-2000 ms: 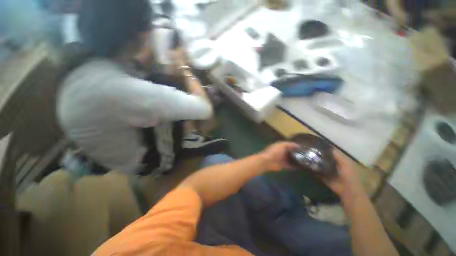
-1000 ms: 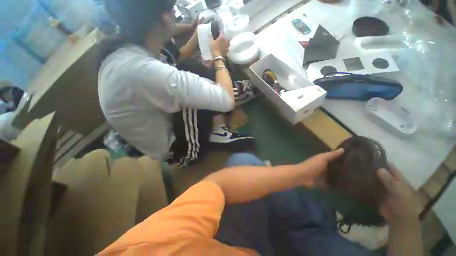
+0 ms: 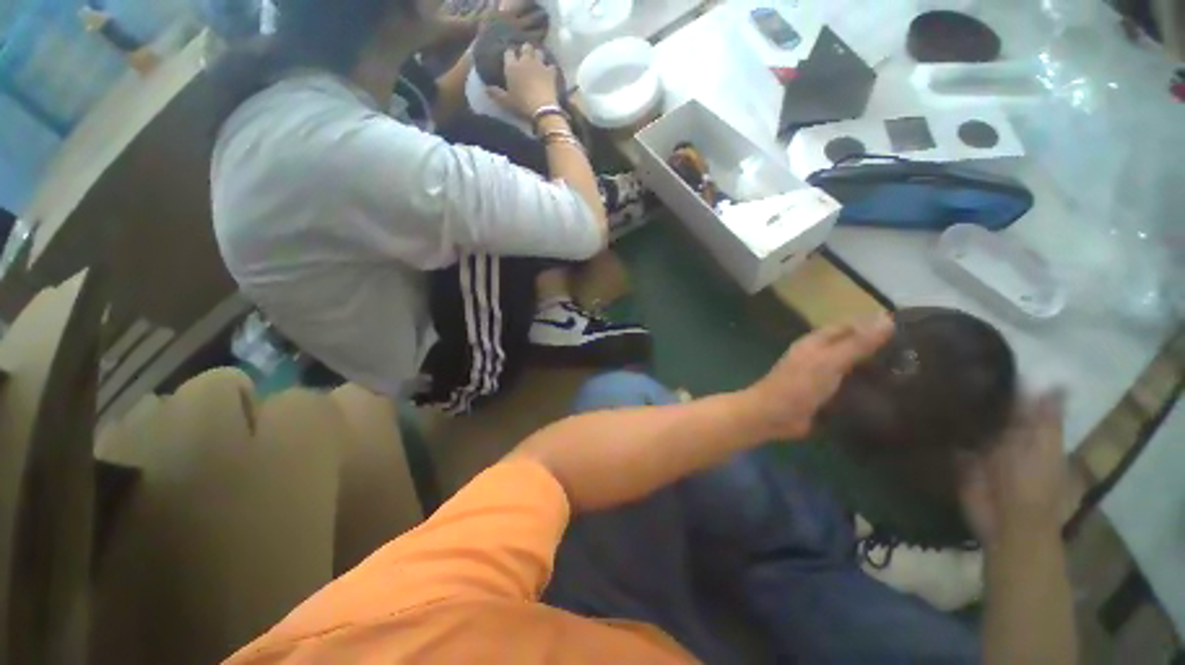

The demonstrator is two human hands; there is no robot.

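Note:
A dark brown-black round disc (image 3: 929, 390) is held above my lap, near the table's edge. My left hand (image 3: 827, 369) is at the disc's left rim, fingers stretched along its upper left edge. My right hand (image 3: 1020, 465) is blurred at the disc's lower right side; whether its fingers grip the rim cannot be told. The underside of the disc is hidden.
An open white box (image 3: 793, 242) with wires inside, a blue-black mirror unit (image 3: 923, 195), a pale oblong cover (image 3: 998, 270) and a white panel (image 3: 1007, 138) lie ahead. A person in grey (image 3: 390, 208) sits at left, beside cardboard (image 3: 208, 481).
The disc has turned from its shiny tilted view to a flatter, broader one. My right hand's fingers have straightened at its side. The neighbouring person's hands now rest on a dark round part.

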